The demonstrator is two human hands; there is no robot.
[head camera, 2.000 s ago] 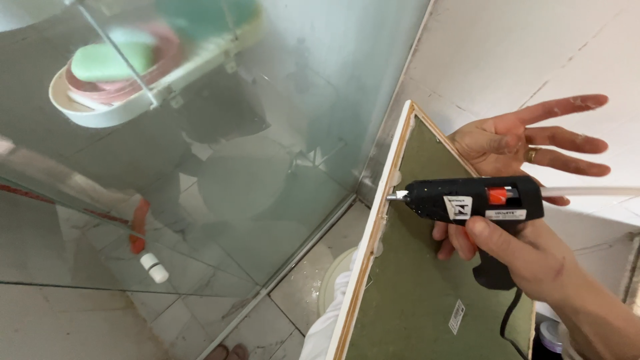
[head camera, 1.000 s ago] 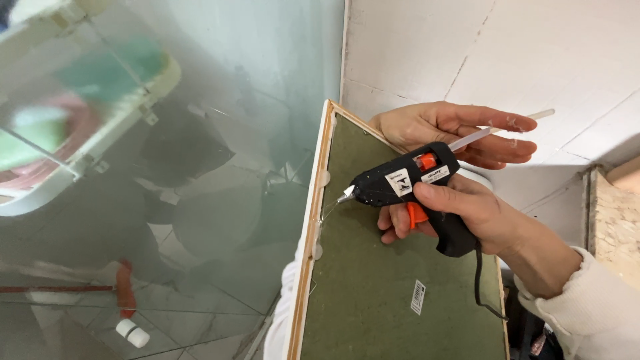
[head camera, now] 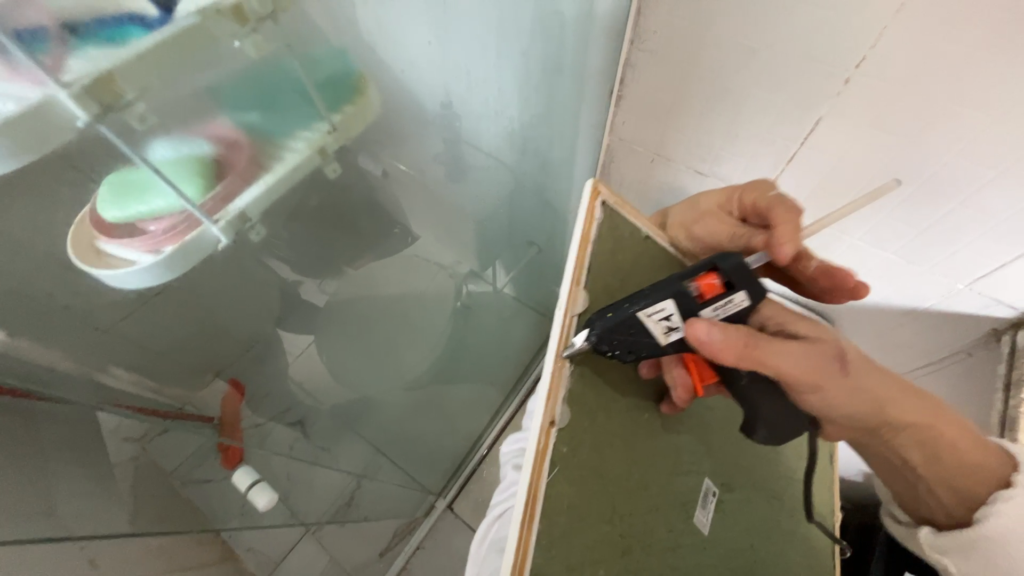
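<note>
My right hand (head camera: 800,360) is closed around the handle of a black hot glue gun (head camera: 672,312) with an orange trigger. The gun's metal nozzle is at the inner edge of a wooden frame (head camera: 538,456) around a green backing panel (head camera: 632,456), held at a tilt. Pale glue blobs (head camera: 581,302) lie along that edge, above and below the nozzle. My left hand (head camera: 744,216) comes from behind the panel's upper edge, its fingers closed across a translucent glue stick (head camera: 852,210) that sticks out of the gun's rear. The palm is hidden.
A glass shower panel (head camera: 448,240) stands at left. Through it show a white shelf (head camera: 136,272) with green soap (head camera: 160,188) and a red-orange tool (head camera: 232,424) with a white end. A tiled wall (head camera: 800,80) rises behind my hands. The gun's cord (head camera: 812,480) hangs over the panel.
My left hand's fingers, spread earlier, have curled over the glue stick. The nozzle remains near the frame's left edge. The glue stick now angles upward; two seconds ago it was nearly level.
</note>
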